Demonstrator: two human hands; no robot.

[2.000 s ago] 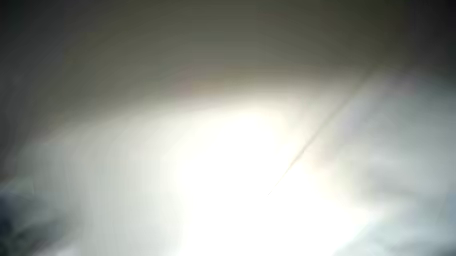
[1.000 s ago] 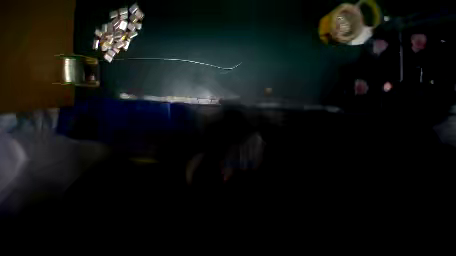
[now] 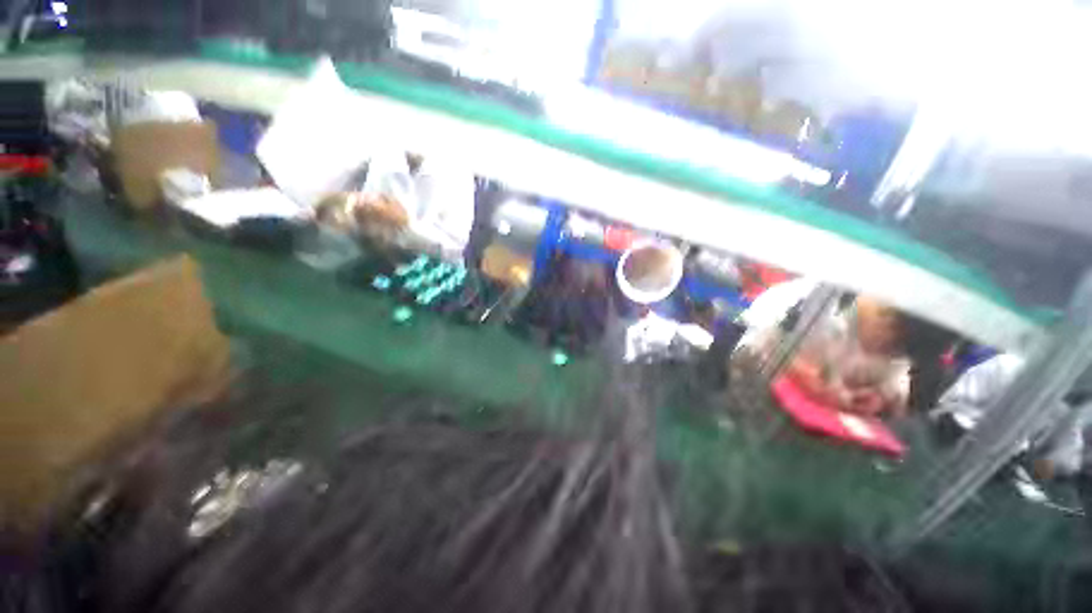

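Neither of my hands shows in the blurred, tilted head view. Nearest in front is a green bench mat (image 3: 742, 479). A small pile of silver components (image 3: 240, 493) lies at the lower left, partly hidden by a dark, streaky, hair-like mass (image 3: 527, 515) that covers the lower middle. A brown cardboard divider (image 3: 114, 377) stands at the left. Small teal parts (image 3: 429, 280) lie in a group on the far side of the mat, with a few loose ones nearby.
Across the bench are people in white coats; one person's hands (image 3: 856, 389) are by a red flat object (image 3: 835, 419). A white round container (image 3: 650, 271) is at centre. Another cardboard piece (image 3: 165, 162) stands far left. A grey metal post (image 3: 1018, 407) slants at right.
The view has swung from the dark bench edge, with solder wire and yellow tub, up to the wider bench and the people across it. The picture is much brighter, and the hair-like mass now shows.
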